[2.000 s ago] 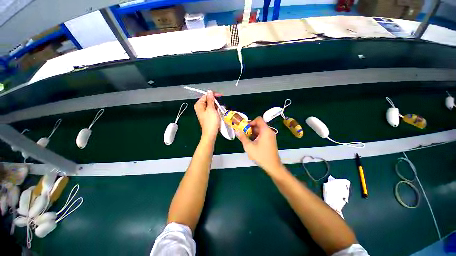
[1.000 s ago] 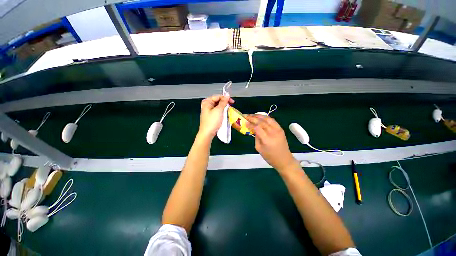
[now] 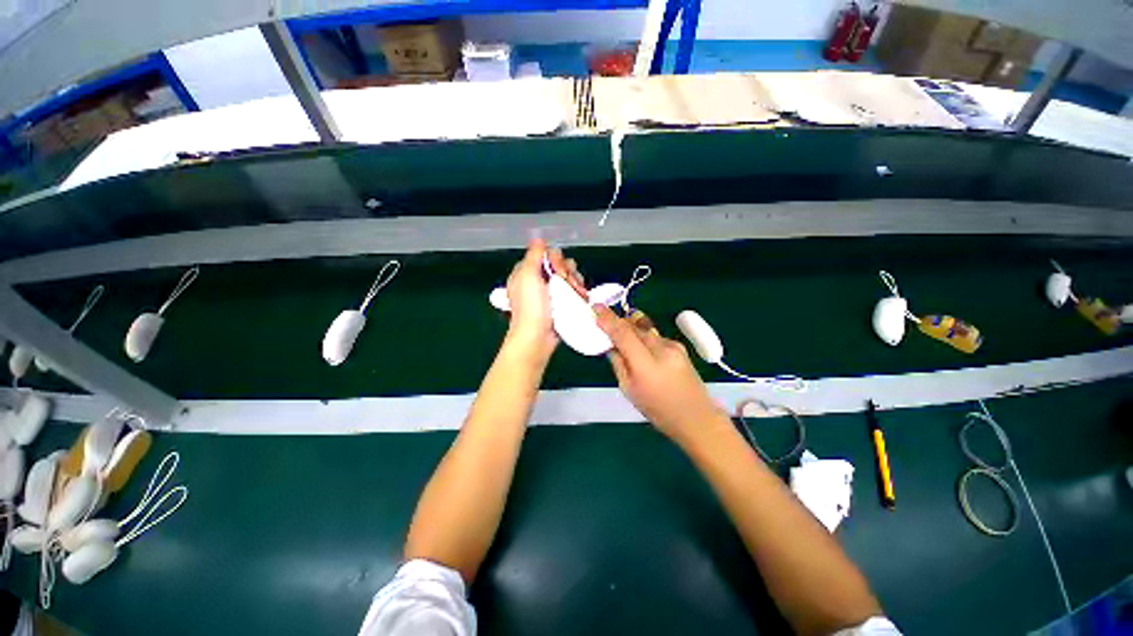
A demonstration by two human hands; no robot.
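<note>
A smooth white device (image 3: 579,319) is held between my two bare hands over the belt. My left hand (image 3: 537,298) grips its upper end, where the cord is mostly hidden. My right hand (image 3: 646,363) holds its lower right side with the fingertips. A yellow printed piece (image 3: 639,319) shows only in part just behind my right hand; I cannot tell whether it is attached. Parts of other white devices show behind my hands. Another white device (image 3: 698,336) lies on the belt to the right with its cord trailing right.
White corded devices (image 3: 344,336) lie spaced along the green belt, some at right beside yellow pieces (image 3: 950,332). A pile of devices (image 3: 77,497) is at left. A marker or knife (image 3: 881,455), crumpled white cloth (image 3: 823,490) and thin rings (image 3: 988,501) lie at right. A pale string (image 3: 614,174) hangs from the shelf.
The devices on the belt have shifted left. The yellow piece that showed between my hands is now mostly out of sight, and the broad white face of a device shows there.
</note>
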